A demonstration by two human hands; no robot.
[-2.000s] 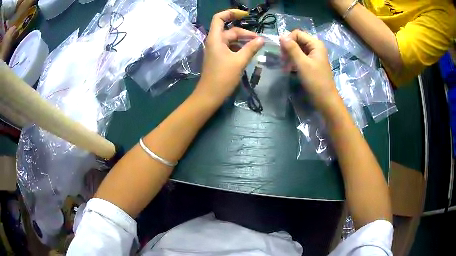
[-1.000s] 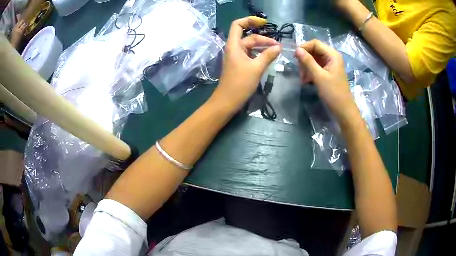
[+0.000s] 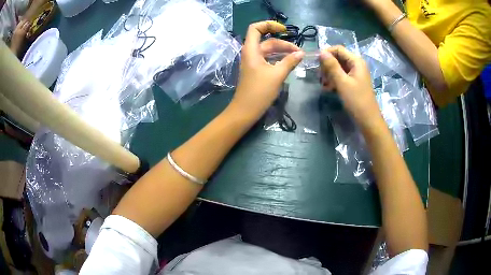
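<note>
My left hand (image 3: 264, 70) and my right hand (image 3: 347, 78) pinch the top edge of a small clear zip bag (image 3: 307, 110) between thumbs and fingers. The bag hangs below them over the green tabletop. A short black USB cable (image 3: 287, 115) lies folded in the bag; its upper part is partly hidden by my left hand. A yellowish cover sits on a left-hand finger. More black cables (image 3: 304, 35) lie just beyond my left hand.
A large clear poly bag (image 3: 167, 27) with whitish contents is at left. A cream padded tube (image 3: 70, 121) crosses there. Clear bags (image 3: 406, 105) lie beside my right forearm. A person in a yellow shirt (image 3: 463, 43) is at upper right. A white tub (image 3: 46, 56) is far left.
Over the last two seconds the whole view has shifted, with things now further right and slightly lower. Both hands still pinch the bag's mouth, and the fingertips have moved slightly along it.
</note>
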